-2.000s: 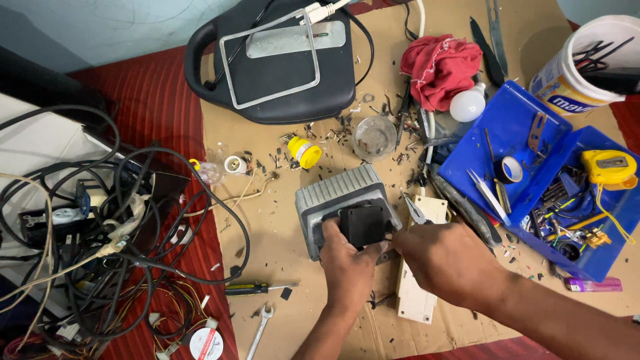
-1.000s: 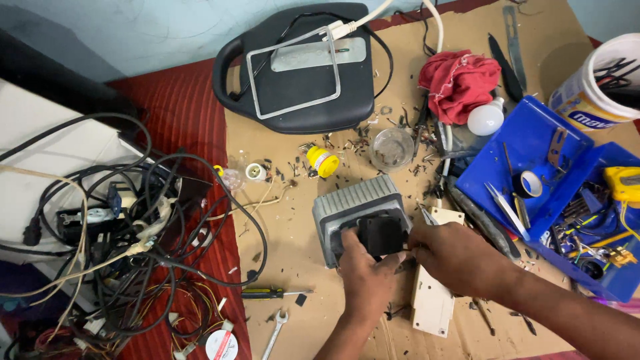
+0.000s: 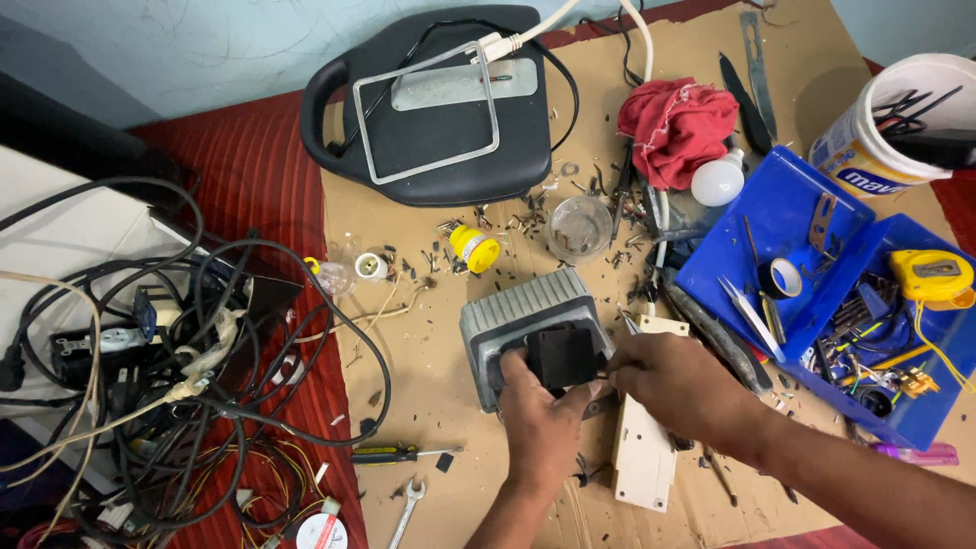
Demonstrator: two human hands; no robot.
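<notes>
A grey finned metal housing (image 3: 526,305) lies on the cardboard sheet, with a square black box (image 3: 566,357) over its lower part. My left hand (image 3: 537,415) holds the black box, its fingers along the box's left and lower edges. At the box's right edge is my right hand (image 3: 659,381), fingers pinched together; whatever lies between them is hidden. Just beneath and beside that hand lies a cream power strip (image 3: 644,454). Below left of the housing are a yellow-and-black screwdriver (image 3: 404,454) and an open-end wrench (image 3: 409,507).
A blue toolbox (image 3: 785,221) with a yellow tape measure (image 3: 932,274) stands right, a white bucket (image 3: 862,145) behind it. A black case (image 3: 450,152) bears a rectangular frame (image 3: 369,145). Tangled black cables (image 3: 229,412) fill the left. A light bulb (image 3: 717,181) touches a red cloth (image 3: 675,130).
The view has shifted somewhat. Both hands stay at the black box and the housing, with no plain change in their hold.
</notes>
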